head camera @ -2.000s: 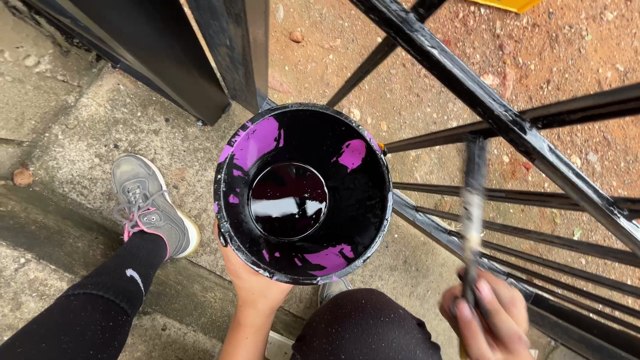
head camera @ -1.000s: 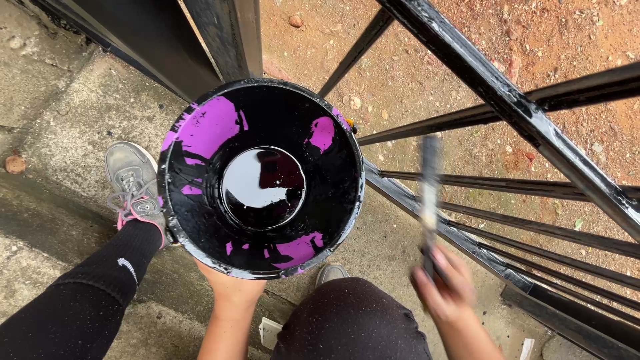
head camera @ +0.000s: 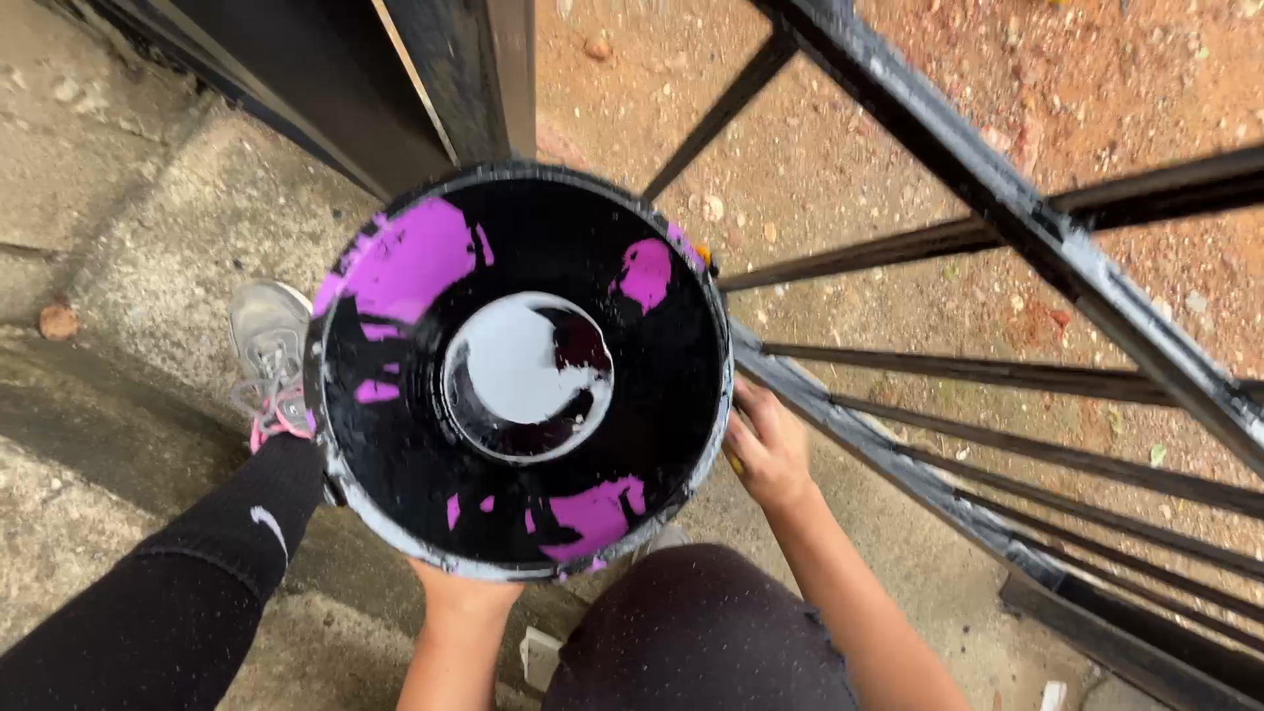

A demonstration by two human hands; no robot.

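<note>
A paint bucket, purple inside and largely coated in black paint, fills the middle of the view, its mouth facing up. Dark glossy paint at its bottom reflects the light. My left hand supports the bucket from beneath at its near edge; the fingers are hidden under it. On the right side, my right hand is against the bucket's outer wall, its fingertips partly hidden behind the rim. The paintbrush does not show in the current view.
Black metal railing bars slant along the right, over reddish gravelly ground. Dark metal posts rise at the upper left. My grey shoe stands on a concrete step. A small white object lies near my knee.
My right hand, which held a paintbrush beside the railing, has moved left to the bucket's side. The brush has gone out of sight. The bucket looks larger and nearer the camera.
</note>
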